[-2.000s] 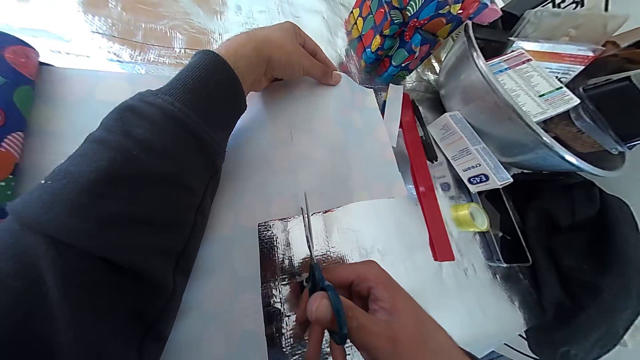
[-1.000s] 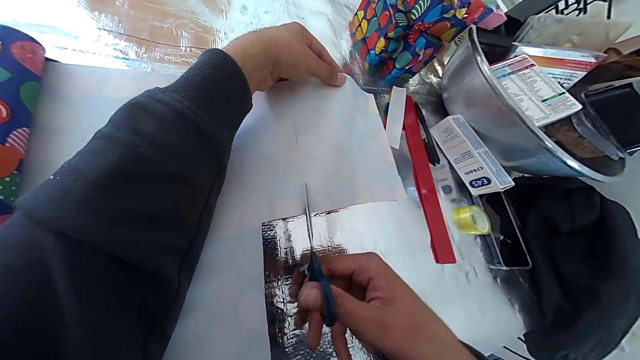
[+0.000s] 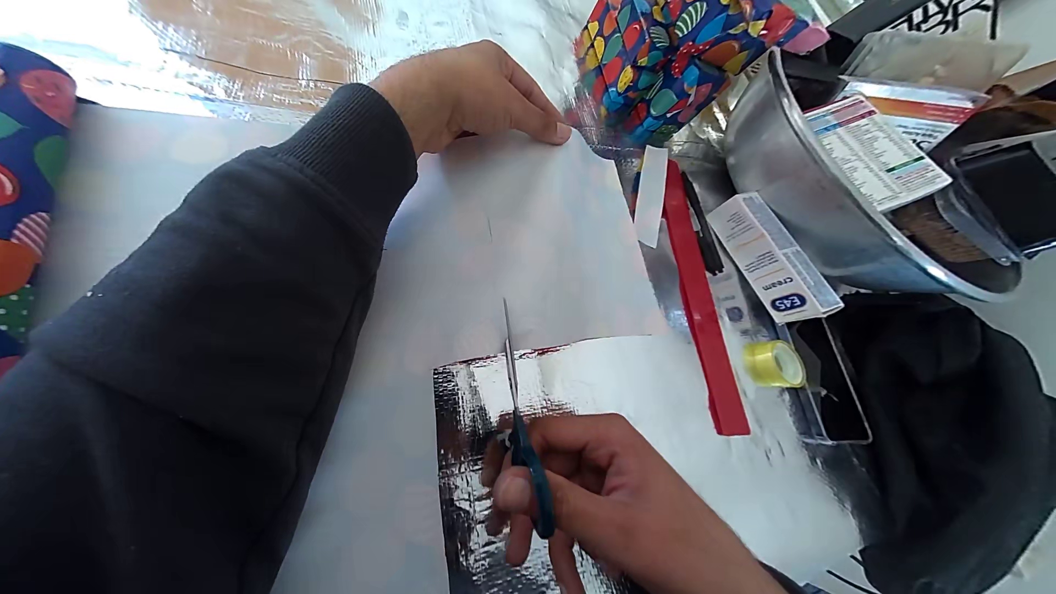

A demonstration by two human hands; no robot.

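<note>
My left hand [image 3: 483, 99] pinches the top edge of a large sheet of wrapping paper [image 3: 528, 256], its pale back side up. In my right hand [image 3: 577, 495] is a pair of scissors [image 3: 528, 462] with dark blue handles, blades pointing away from me. The blades lie over the paper's near cut edge, and their tips rest on or just above the pale sheet. A small dark mark shows on the paper between the tips and my left hand. Below the cut edge, a shiny silver surface [image 3: 478, 528] is exposed. The patterned roll end [image 3: 33, 198] is at the far left.
A colourful patterned wrapped item [image 3: 660, 58] sits at the top. To the right are a red strip [image 3: 705, 330], a white strip [image 3: 651, 198], a black pen [image 3: 701, 227], a cream box [image 3: 775, 256], yellow tape [image 3: 774, 364], a metal bowl [image 3: 792, 165] holding packets, and black cloth [image 3: 940, 437].
</note>
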